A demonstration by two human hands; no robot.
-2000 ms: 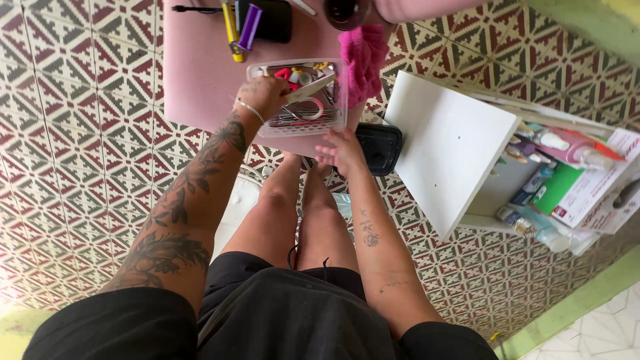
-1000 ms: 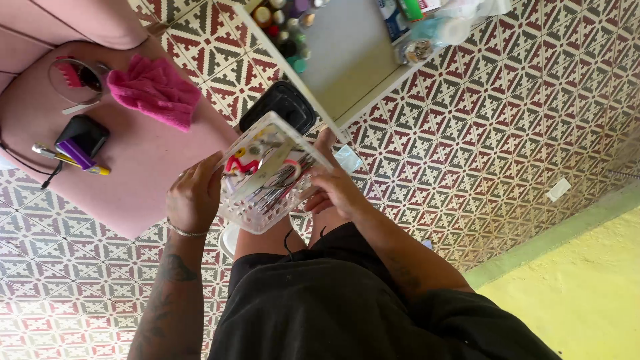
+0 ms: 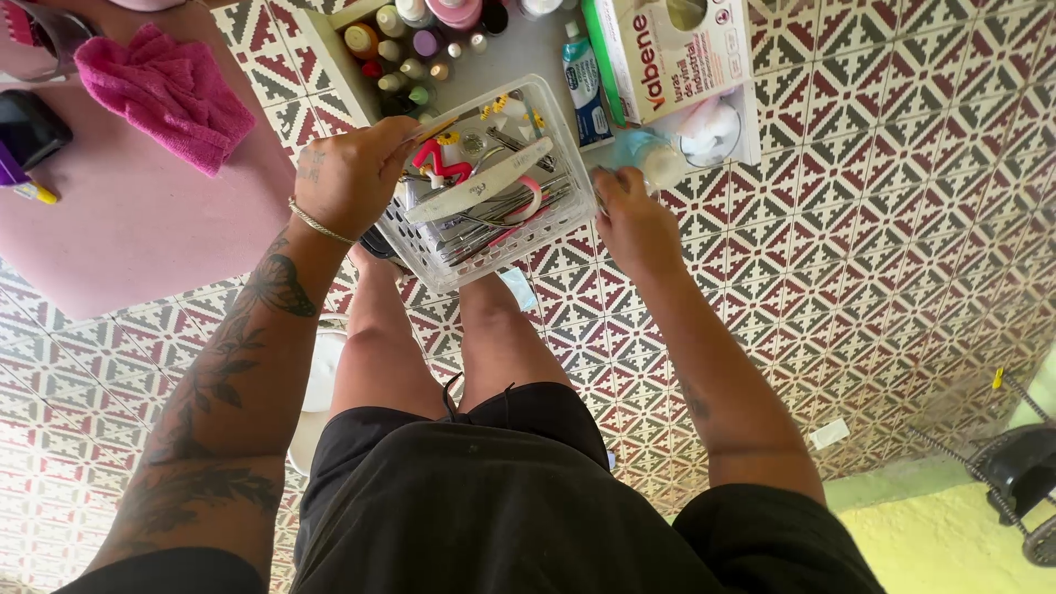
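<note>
My left hand [image 3: 351, 177] grips the upper left rim of a clear plastic basket [image 3: 584, 153] with perforated sides. My right hand [image 3: 637, 219] is at the basket's right side, its fingers bent beside a small clear item; whether it touches the basket cannot be told. In the basket lie a nail file [image 3: 478, 183], a red zigzag-shaped item [image 3: 440, 163], thin metal manicure tools [image 3: 487, 227] and several small yellow pieces. The basket hangs above my knees, at the near edge of a white shelf unit.
The white shelf [image 3: 528, 54] holds small bottles [image 3: 360, 40], a tube [image 3: 584, 87], a glove box [image 3: 660, 58] and a clear container with white contents [image 3: 709, 132]. At left, a pink padded seat [image 3: 148, 239] bears a pink towel [image 3: 169, 99] and a black case [image 3: 31, 128]. A white round object [image 3: 322, 371] is beside my legs.
The basket, on the pink seat two seconds ago, has been lifted away and is now by the white shelf unit. My right hand has moved from its underside to its right side. The view has swung right.
</note>
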